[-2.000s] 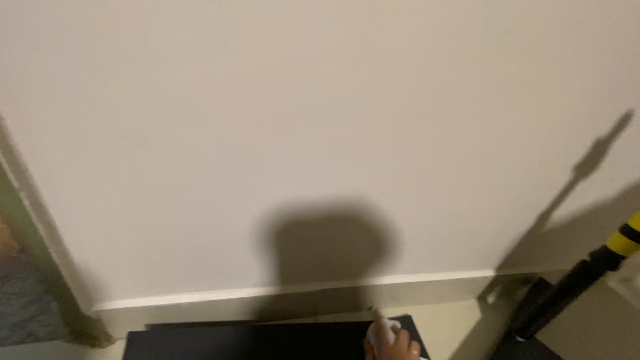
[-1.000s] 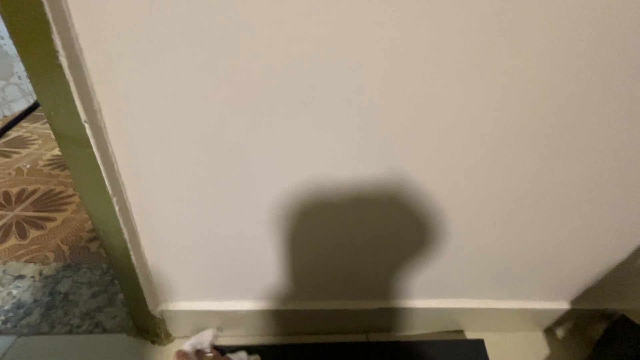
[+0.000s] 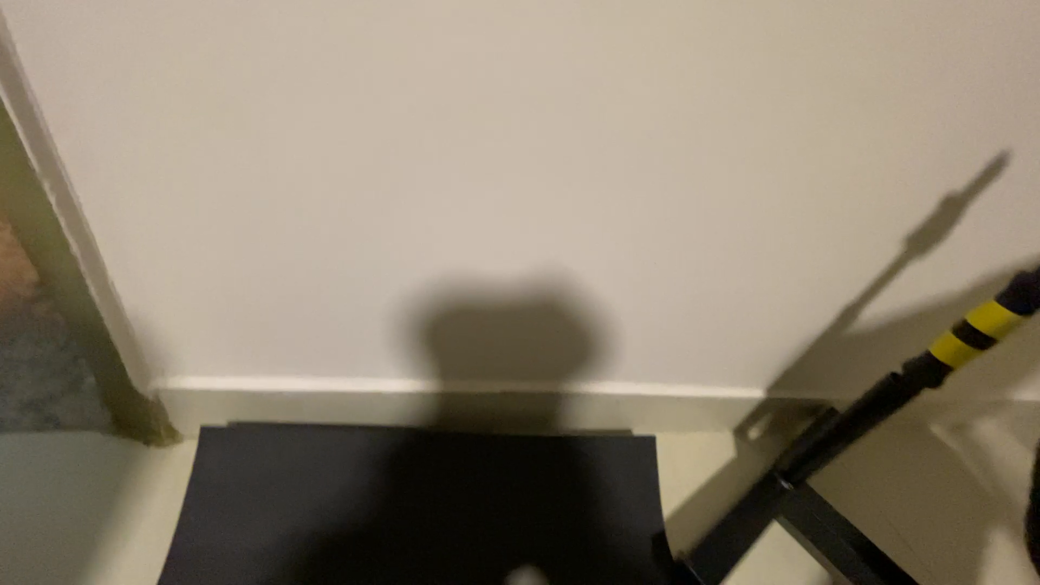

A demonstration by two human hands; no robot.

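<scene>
A flat black panel [image 3: 325, 487] lies at the bottom of the view, close to the foot of the pale wall. At its lower edge, near the middle, a small blurred whitish thing [image 3: 526, 576] just shows; whether it is a white cloth or part of a hand cannot be told. Neither my left hand nor my right hand can be made out, and what they hold is hidden below the frame.
Black tubular stand [image 3: 853, 422] with yellow bands on the right, beside the panel. A pale wall [image 3: 520, 162] with a skirting [image 3: 309, 406] rises behind. On the left is a green door frame [image 3: 65, 268]. Shadows fall on the wall and panel.
The hand with a white cloth or tissue, seen at the panel's right end and then at its left end, no longer shows plainly. The view has swung left and back, and tilted down.
</scene>
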